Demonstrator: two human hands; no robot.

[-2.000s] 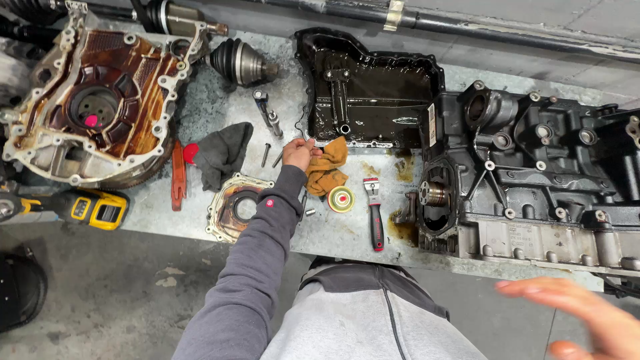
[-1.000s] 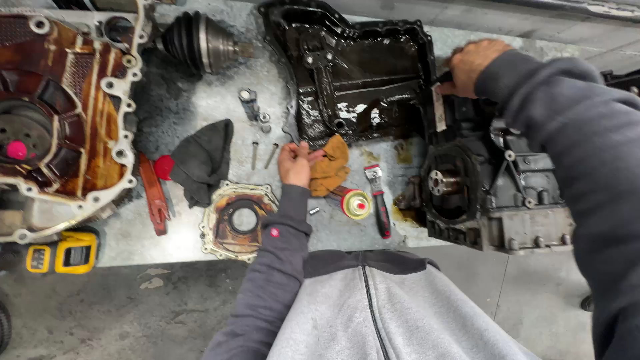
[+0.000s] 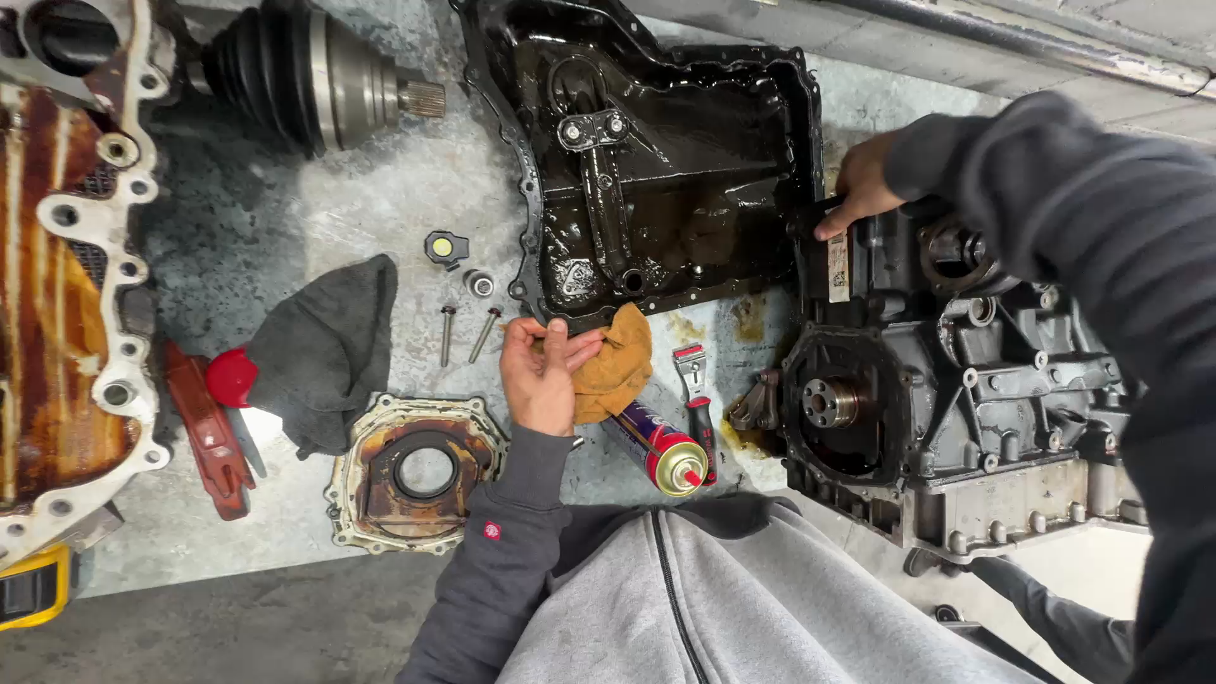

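An oily black oil pan [image 3: 703,180] lies open side up on the metal bench. At its near left corner, my left hand [image 3: 546,375] pinches the flange between thumb and fingers, beside a brown cloth [image 3: 617,366]. My right hand [image 3: 860,185] reaches between the pan's right edge and the engine block [image 3: 988,380]; its thumb rests on a black edge above a label, and whether its hidden fingers grip anything cannot be told. Two bolts [image 3: 446,334], a socket [image 3: 479,282] and a small black tool [image 3: 445,249] lie left of the pan.
Near the front edge are a seal flange cover [image 3: 380,518], a spray can [image 3: 655,446] and a scraper [image 3: 701,418]. Farther left lie a grey cloth [image 3: 332,356], a red tool [image 3: 209,437], a drive shaft joint [image 3: 328,85] and a large housing [image 3: 128,285].
My right hand has moved from the lower right, where it was open, to the gap between pan and engine block. My left hand stays at the pan's corner. The view has shifted closer.
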